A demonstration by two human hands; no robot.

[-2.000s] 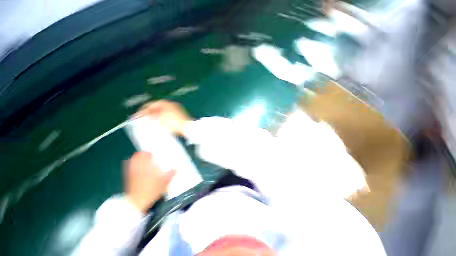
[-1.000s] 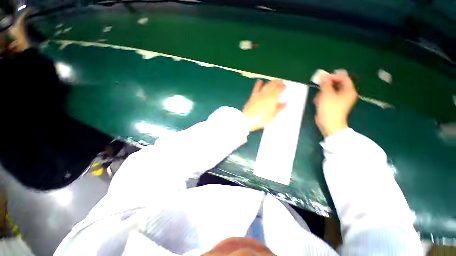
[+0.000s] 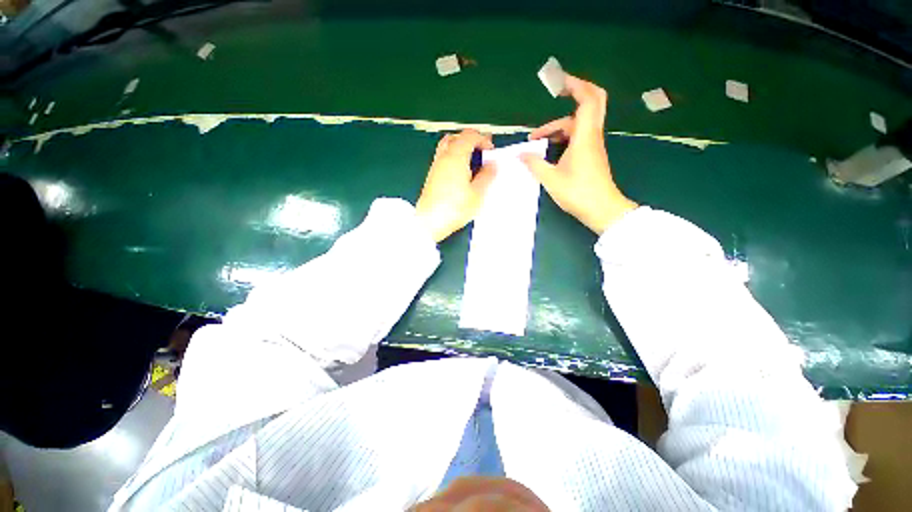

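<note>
A long white liner strip (image 3: 500, 245) lies on the glossy green bench, pointing away from me. My left hand (image 3: 458, 180) grips its far left corner between thumb and fingers. My right hand (image 3: 585, 160) has its thumb at the strip's far right corner, with a finger bent behind the edge. A small pale square (image 3: 552, 76) is at my right index fingertip, raised and tilted, apparently stuck to it. Whether any pads are on the strip cannot be told.
Small pale squares lie spaced on the far green lane, one (image 3: 448, 65) ahead and another (image 3: 656, 99) to the right. A ragged cream tape line (image 3: 330, 120) crosses the bench. A larger pale piece (image 3: 868, 166) lies far right. A dark-clad person (image 3: 70, 330) is at left; brown cardboard (image 3: 885, 450) is lower right.
The view has straightened and shifted. My right hand has come from the strip's right side to its far corner. The small square now stands at my fingertip.
</note>
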